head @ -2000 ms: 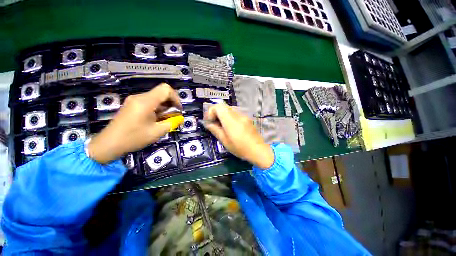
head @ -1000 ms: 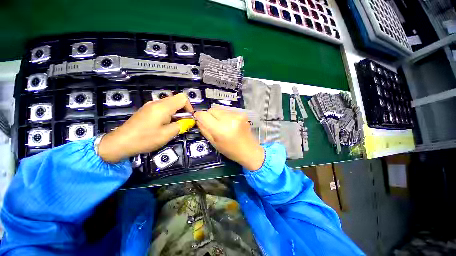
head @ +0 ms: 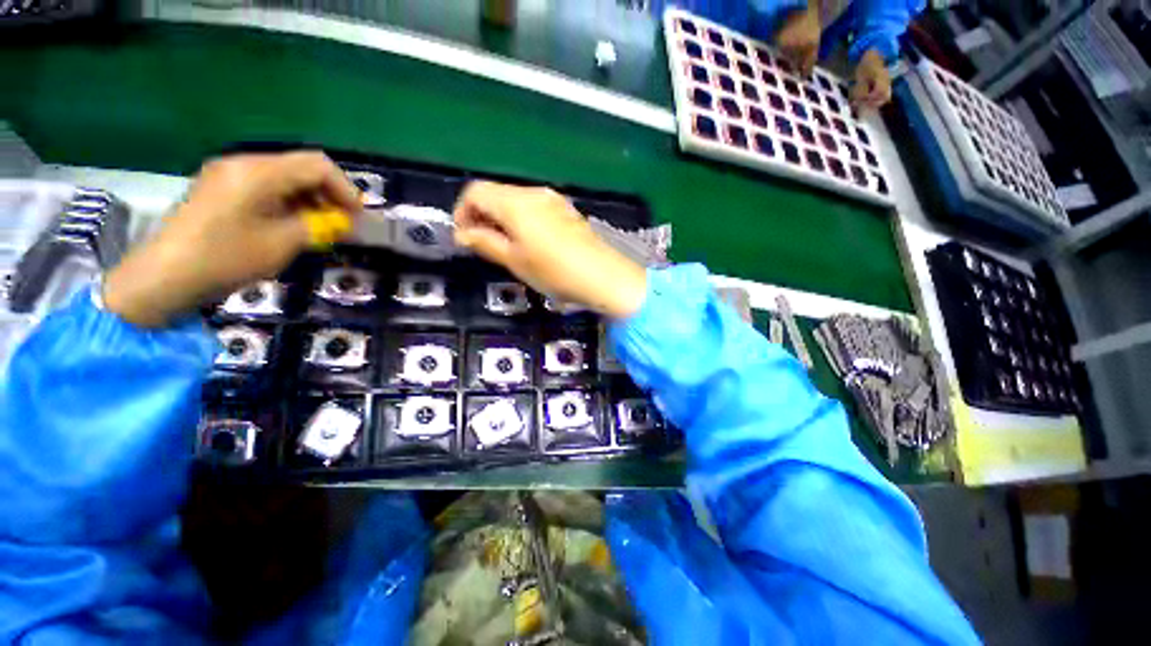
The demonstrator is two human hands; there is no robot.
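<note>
My left hand (head: pixel 246 227) is at the upper left of the black blister tray (head: pixel 379 467), with a yellow handle (head: pixel 326 227) in its fist and its fingers at the left end of a grey strap. My right hand (head: pixel 524 234) is at the strap's right side, beside a silver-grey watch head (head: pixel 427 234). The watch is stretched between both hands above the tray. More watch heads, such as one near the front (head: pixel 425 415), sit in the tray's square pockets. The tool's tip and my fingertips are not clear.
Finished-looking grey straps (head: pixel 78 234) lie in a white tray (head: pixel 32 202) at far left. A loose strap pile (head: pixel 890 372) is right. A coworker's hands (head: pixel 827 51) are over a white grid tray (head: pixel 770 107). A second black tray (head: pixel 1003 328) is at far right.
Both hands have moved up and left from the tray's middle and apart, now with a watch stretched between them. The view has shifted left, and a coworker's hands have appeared.
</note>
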